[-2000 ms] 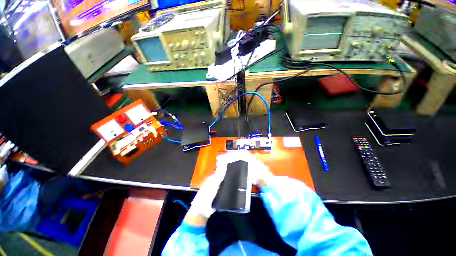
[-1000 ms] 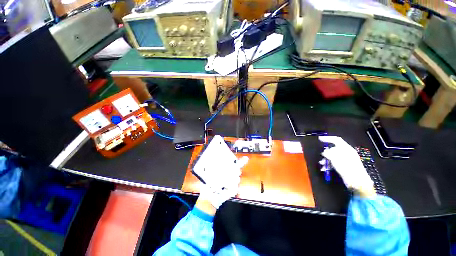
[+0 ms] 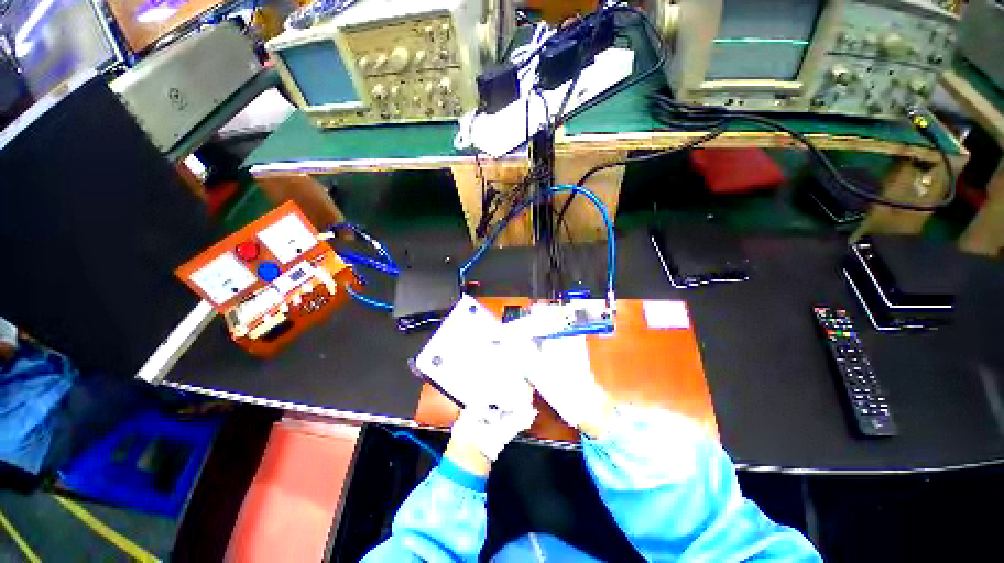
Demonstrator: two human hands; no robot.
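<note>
My gloved left hand (image 3: 495, 416) holds a flat set-top box (image 3: 471, 354) tilted, its white underside facing up, over the left part of the orange-red board (image 3: 661, 379). My gloved right hand (image 3: 567, 374) is against the box's right side. It holds a slim blue marker pen (image 3: 584, 329), whose end sticks out over the connector block at the board's far edge. The pen's tip and the fingers on it are hard to make out, and the right hand partly hides the block.
An orange test box (image 3: 264, 277) stands left, beside a black set-top box (image 3: 427, 295). A remote control (image 3: 854, 372), another black box (image 3: 696, 262) and stacked boxes (image 3: 897, 286) lie right. A blue cable (image 3: 612, 236) arches to the connector block. Oscilloscopes (image 3: 380, 64) stand on the rear shelf.
My right hand first left the box for the pen right of the board, then came back left to the box with it. My left hand has turned the box underside up.
</note>
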